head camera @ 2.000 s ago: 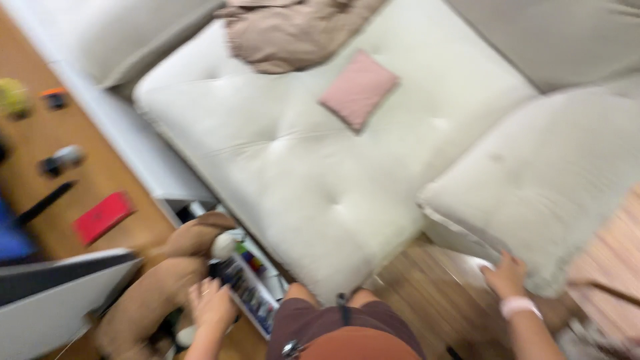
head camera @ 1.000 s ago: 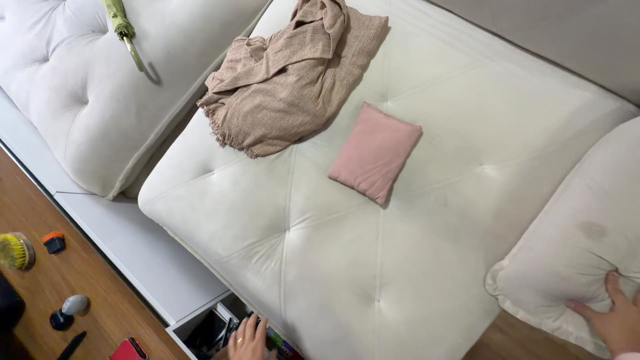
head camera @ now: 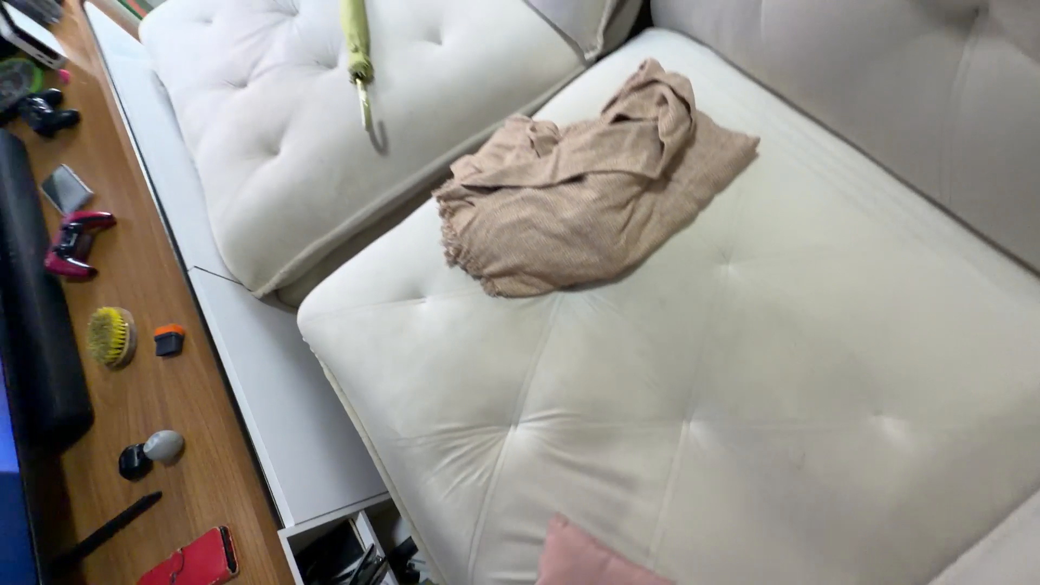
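Neither of my hands shows in the head view now, so what they hold or touch is hidden. A crumpled beige fringed throw (head camera: 585, 195) lies on the cream tufted sofa seat (head camera: 796, 366). Part of a small pink cushion (head camera: 593, 556) shows at the bottom edge. On the neighbouring seat cushion (head camera: 276, 106) rests a folded green umbrella (head camera: 356, 49), its handle pointing down the view. An open drawer (head camera: 329, 548) with dark items in it sticks out beside the sofa at the bottom.
On the wooden desk (head camera: 195, 455) at the left lie a yellow-bristled brush (head camera: 111, 336), a red game controller (head camera: 79, 244), a red phone case (head camera: 191, 559), a black pen-like stick (head camera: 114, 528) and a small orange and black item (head camera: 169, 340). A white cabinet (head camera: 268, 414) stands between desk and sofa.
The view has shifted towards the throw and the umbrella. Both hands have left the view; a second ago one was at the drawer and the other on the cushion at the right.
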